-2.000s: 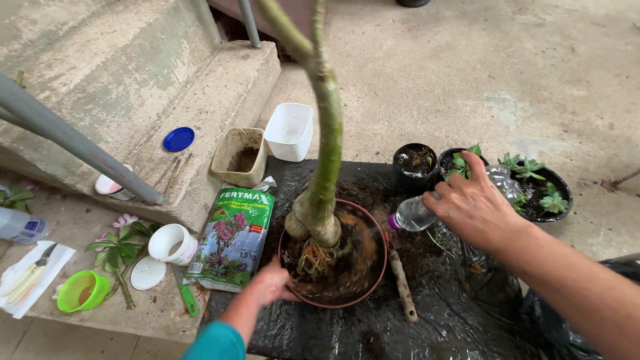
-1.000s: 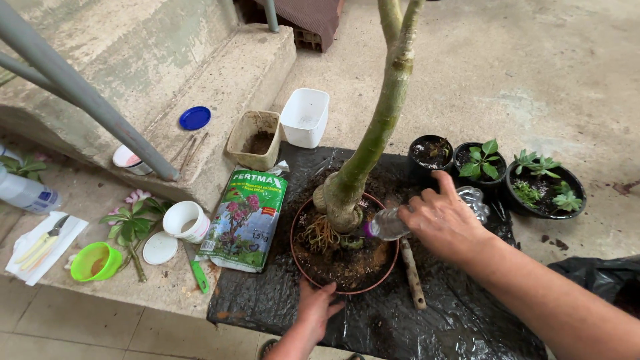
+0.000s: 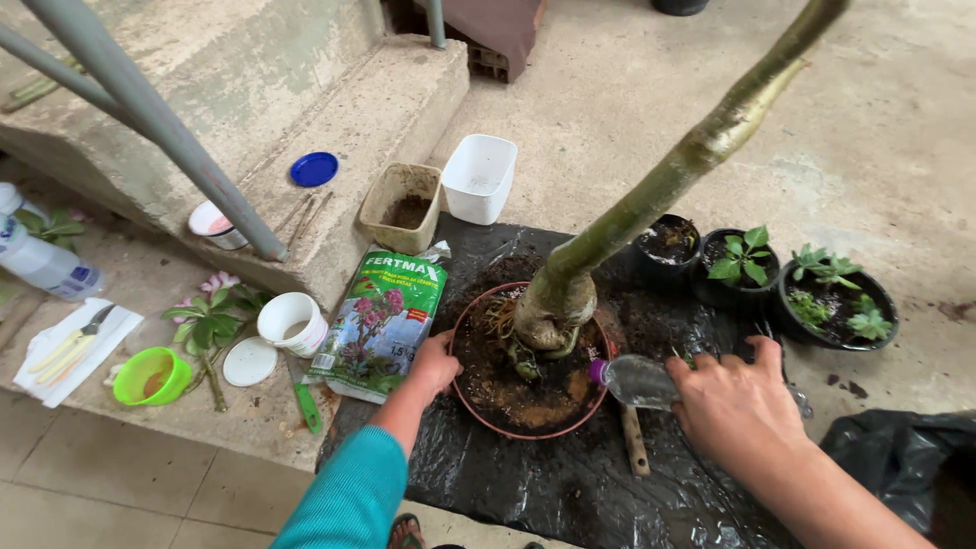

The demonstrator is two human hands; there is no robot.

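Observation:
A thick-trunked plant (image 3: 560, 301) with a swollen base and bare roots stands tilted to the upper right in a round reddish pot (image 3: 494, 424) of dark, partly wet soil. My left hand (image 3: 433, 367) grips the left rim of that pot, its fingertips at the edge. In my right hand (image 3: 732, 396) is a clear plastic bottle (image 3: 640, 381), lying nearly level, its purple neck at the pot's right rim. A trowel-like tool's handle (image 3: 634, 442) sticks out below the bottle; its other end is hidden. A green substrate bag (image 3: 385, 320) lies just left of the pot.
Black plastic sheeting (image 3: 488, 488) lies under the pot. Potted succulents (image 3: 839, 305) and two smaller black pots stand at right. Square containers (image 3: 479, 179), a white cup (image 3: 293, 324), a lime-green bowl (image 3: 152, 375), knives on paper (image 3: 72, 347) and a metal railing (image 3: 160, 130) are at left.
The bottle's neck has moved from beside the trunk's base to the pot's right rim. My left hand has shifted from the pot's lower edge to its left side. The trunk leans more to the right.

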